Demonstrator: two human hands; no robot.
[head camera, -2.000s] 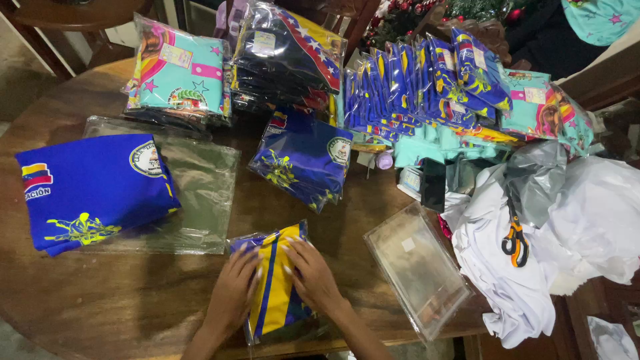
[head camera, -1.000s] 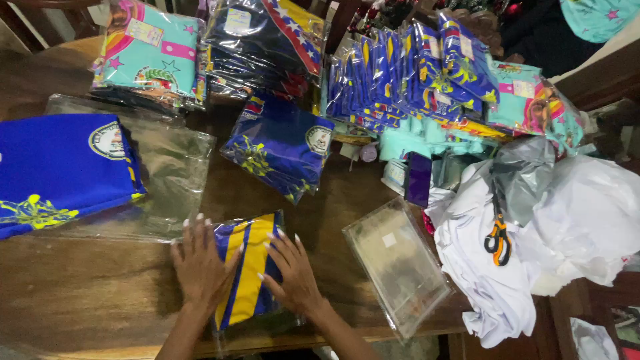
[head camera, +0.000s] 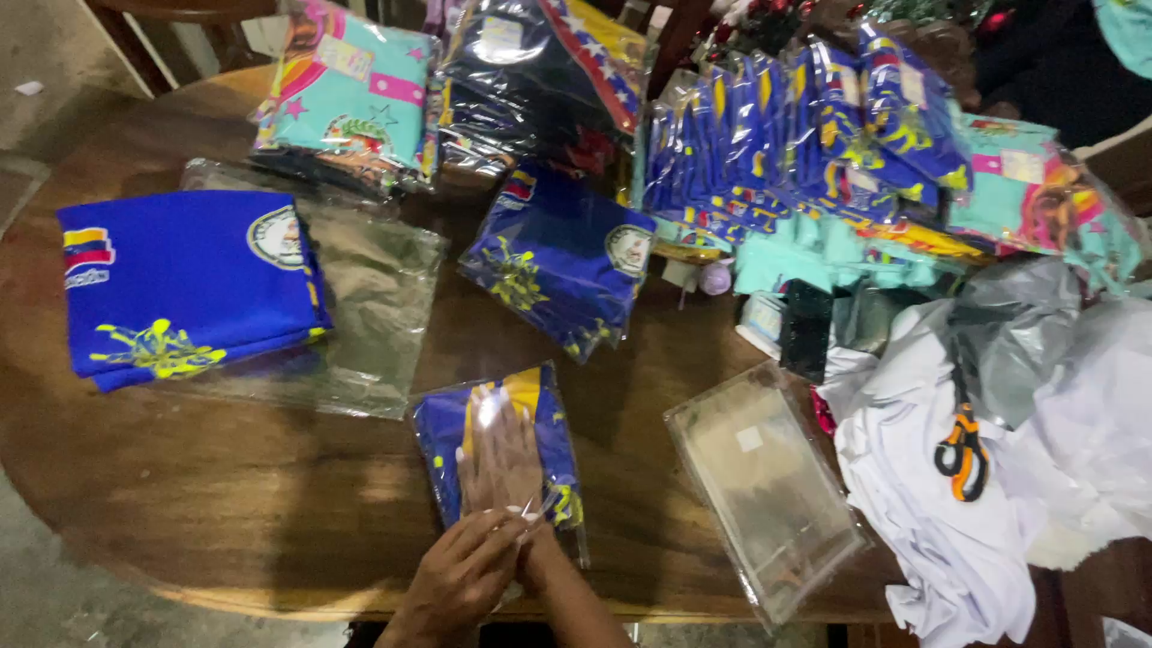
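A folded blue and yellow garment (head camera: 560, 423) lies in a clear plastic bag (head camera: 576, 540) near the table's front edge. My right hand (head camera: 504, 450) is inside the bag, flat on the garment with its fingers stretched out. Over the right wrist, my left hand (head camera: 472, 562) pinches the bag's mouth. To the left, a folded blue garment (head camera: 189, 279) with a printed flag and a round emblem rests on a larger clear bag (head camera: 378, 306). Beyond my hands is a bagged blue garment (head camera: 567, 256).
Bagged turquoise (head camera: 360, 99) and dark garments (head camera: 531, 81) are stacked at the back, beside a row of bagged blue garments (head camera: 747, 135). At right lie flat clear bags (head camera: 765, 495), white cloth (head camera: 927, 468), a grey plastic bag (head camera: 1017, 333) and orange-handled scissors (head camera: 963, 459). A dark rectangular object (head camera: 804, 328) is nearby.
Both hands were spread on top of the blue and yellow garment. Now my right hand is inside its bag, and my left hand has moved to the bag's mouth.
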